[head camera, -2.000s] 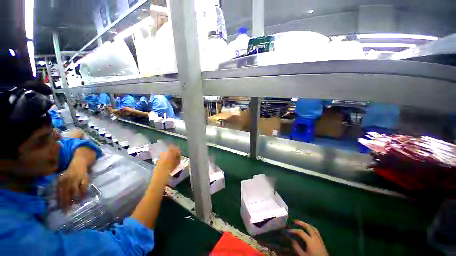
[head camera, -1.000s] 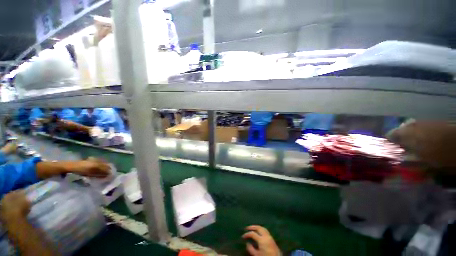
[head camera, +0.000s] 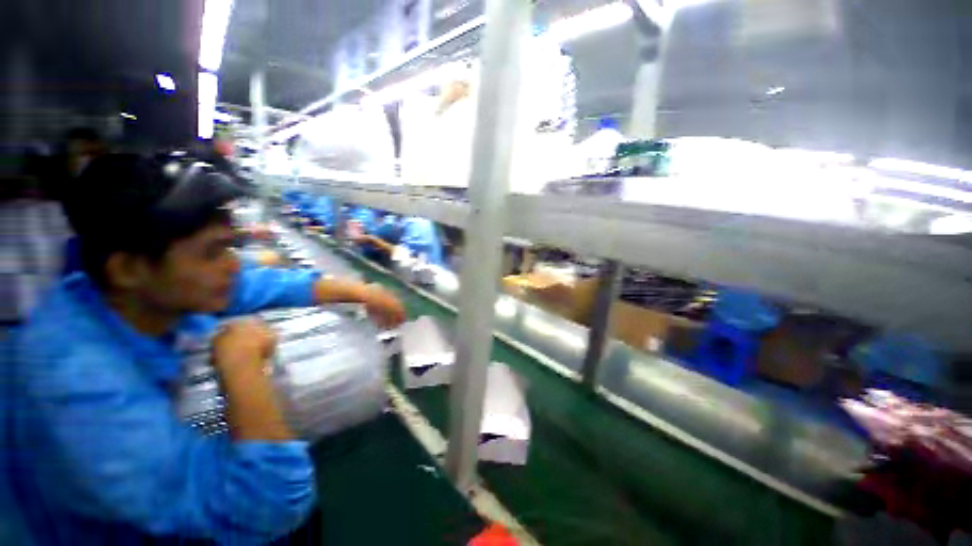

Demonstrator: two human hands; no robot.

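Note:
Neither of my hands is in the picture. A white box (head camera: 504, 416) with its lid up stands on the green conveyor belt (head camera: 597, 459), just right of the grey post and partly hidden by it. Another white open box (head camera: 426, 354) stands on the belt left of the post. A neighbouring worker in blue leans over a block of clear plastic trays (head camera: 325, 373), one hand on it and the other reaching toward the boxes. The picture is blurred.
A grey post (head camera: 485, 235) rises in front of the belt and meets a long shelf rail (head camera: 746, 235). A small red piece (head camera: 493, 535) shows at the bottom edge. A glossy red heap (head camera: 922, 448) lies across the belt at right. More workers in blue are far back.
The view has swung left, after first swinging right. The hand seen near the bottom and the dark hand at right have left the picture. The neighbour's head shows again.

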